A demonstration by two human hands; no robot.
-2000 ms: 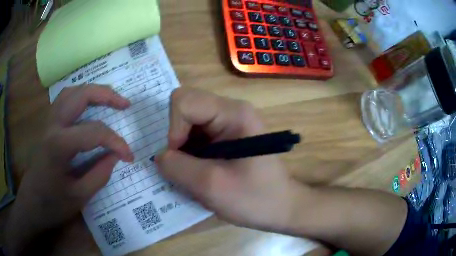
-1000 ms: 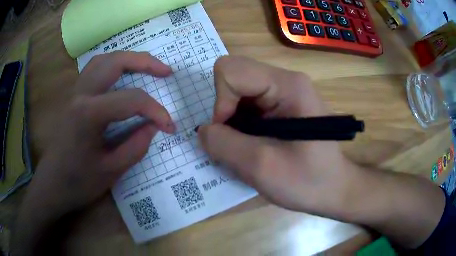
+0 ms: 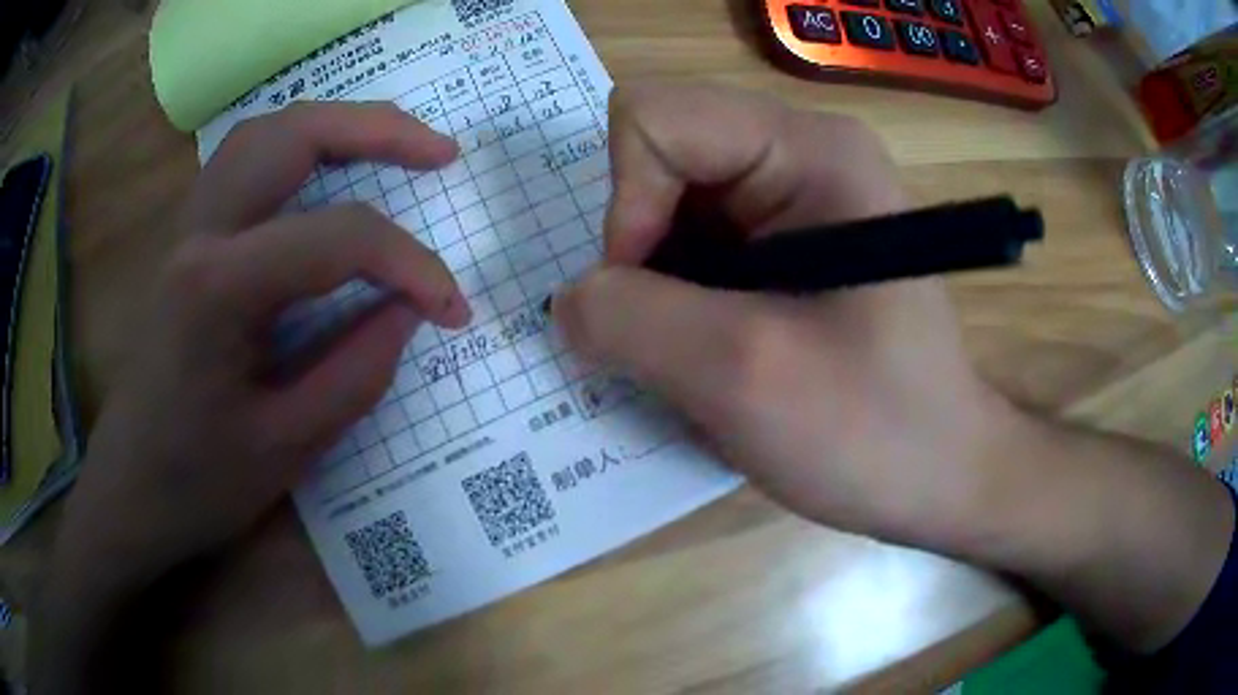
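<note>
The delivery note pad (image 3: 505,292) lies tilted on the desk, a white gridded sheet with handwriting and two QR codes at the bottom. Its yellow copy sheets (image 3: 251,48) are folded back over the top. My right hand (image 3: 801,326) holds a black pen (image 3: 883,247), its tip on a line of writing in the lower grid. My left hand (image 3: 299,272) rests on the pad's left part, thumb and fingers curled apart, with nothing seen in it; part of its palm side is dark and hidden.
An orange-red calculator (image 3: 912,78) is cut off by the top edge. A clear round lid or jar part (image 3: 1170,234) is at the right edge. A yellow book (image 3: 48,367) with a dark smartphone-like item (image 3: 19,299) is at far left. A green thing (image 3: 1039,665) shows bottom right.
The view has shifted, so the pad and calculator sit further right and higher than at first. The line of writing at the pen tip is longer. Both hands keep their poses.
</note>
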